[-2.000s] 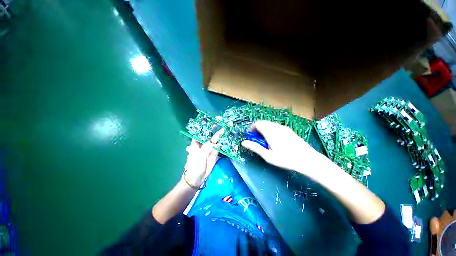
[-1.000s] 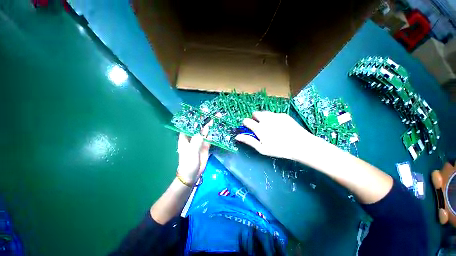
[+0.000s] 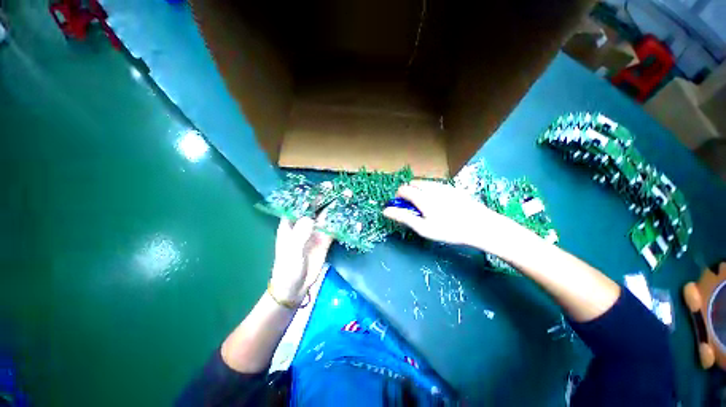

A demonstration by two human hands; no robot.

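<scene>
My left hand [image 3: 301, 256] holds the near edge of a green circuit board panel [image 3: 330, 222] with small silver and white parts, at the bench's edge. The panel is blurred. My right hand [image 3: 438, 213] is closed around blue-handled cutters [image 3: 404, 207] just right of the panel; the cutter tips are hard to make out. A row of upright green boards [image 3: 374, 181] stands behind the panel. Another pile of boards [image 3: 509, 199] lies to the right, partly behind my right forearm. Clipped leads [image 3: 438, 290] lie scattered on the mat in front.
A large open cardboard box [image 3: 362, 141] lies on its side behind the boards. A curved row of boards [image 3: 625, 163] is at the right. Two small pale packets [image 3: 649, 298] lie near an orange-brown fan [image 3: 707, 314]. Red stools [image 3: 78, 17] stand at the upper left.
The view has shifted, so the box and boards appear further left. My left hand still holds the panel and my right hand the cutters, both little moved over the work.
</scene>
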